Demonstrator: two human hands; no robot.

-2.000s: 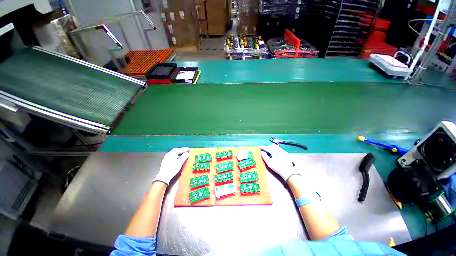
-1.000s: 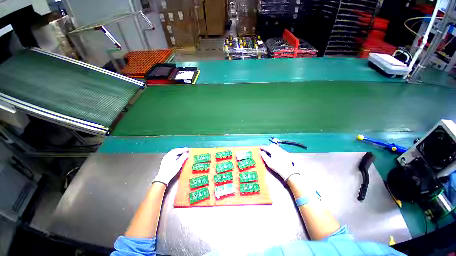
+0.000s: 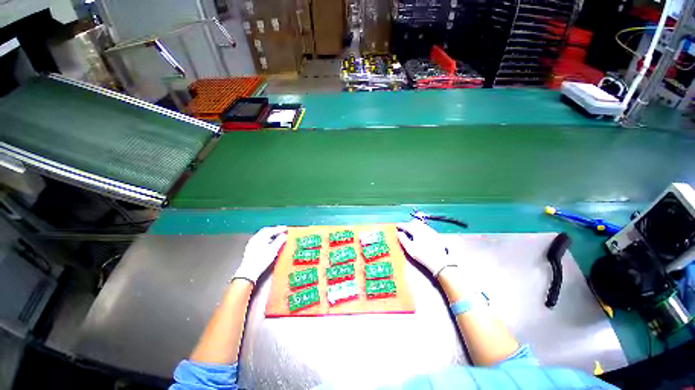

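Observation:
An orange tray [image 3: 278, 293] lies on the metal worktop in front of me. Several small green circuit boards [image 3: 341, 254] sit on it in three columns, with red showing at their edges. One board in the lower middle looks whitish. My left hand [image 3: 261, 253], in a white glove, holds the tray's upper left edge. My right hand [image 3: 424, 247], also in a white glove, holds its upper right edge. The fingertips at both edges are partly hard to make out.
Side cutters [image 3: 440, 219] lie beyond the tray on the teal border. A black curved tool [image 3: 557, 270] lies at right, with a blue-and-yellow tool [image 3: 583, 220] beyond it and a fan box [image 3: 661, 221] far right. A green conveyor belt [image 3: 427, 166] runs across; a side conveyor [image 3: 99, 133] slopes at left.

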